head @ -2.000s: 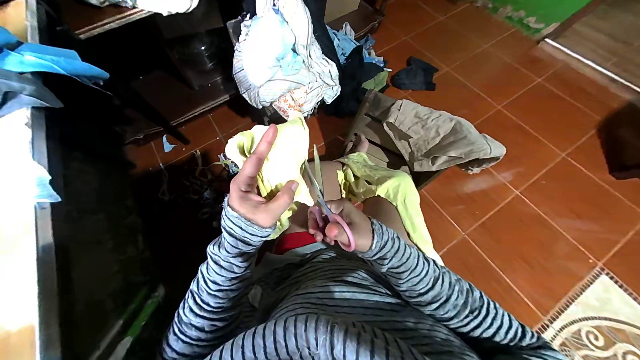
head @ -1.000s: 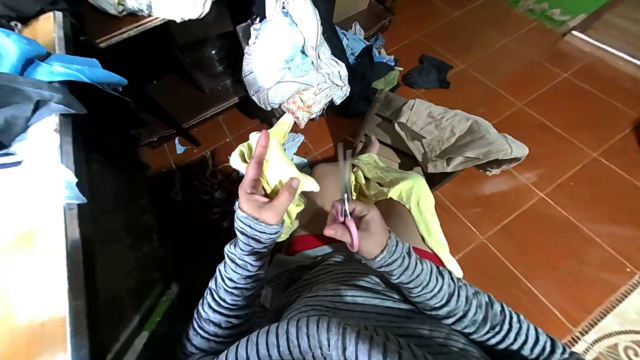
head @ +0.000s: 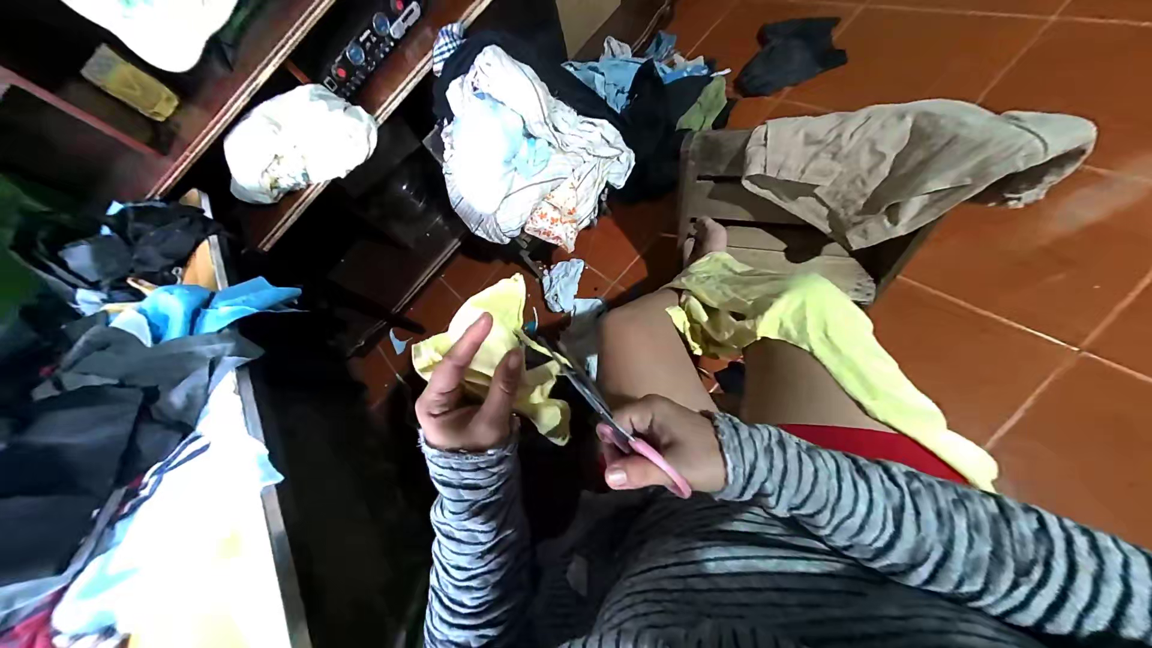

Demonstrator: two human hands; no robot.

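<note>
My left hand (head: pixel 472 396) holds a piece of yellow cloth (head: pixel 490 310), which hangs behind and around its fingers. Two of those fingers point up in front of the cloth. My right hand (head: pixel 670 445) grips scissors (head: pixel 660 463) by their pink handles. The blades point up and to the left, and their tips meet the right edge of the held cloth; how far apart the blades are is hard to tell. Another yellow cloth (head: pixel 837 333) lies across my thighs, its long end trailing down to the right.
Beyond my legs stands a wooden crate (head: pixel 720 193) with a beige garment (head: pixel 900 162) over it. White fabric (head: pixel 531 144) is heaped near a wooden shelf (head: pixel 270 81). Dark and blue cloths cover part of a table (head: pixel 261 468) at left. A black cloth (head: pixel 792 56) lies on the tiled floor.
The scissors have moved from beside the held yellow cloth to its edge, closer to my left hand. The view has shifted left, showing more of the table and shelf.
</note>
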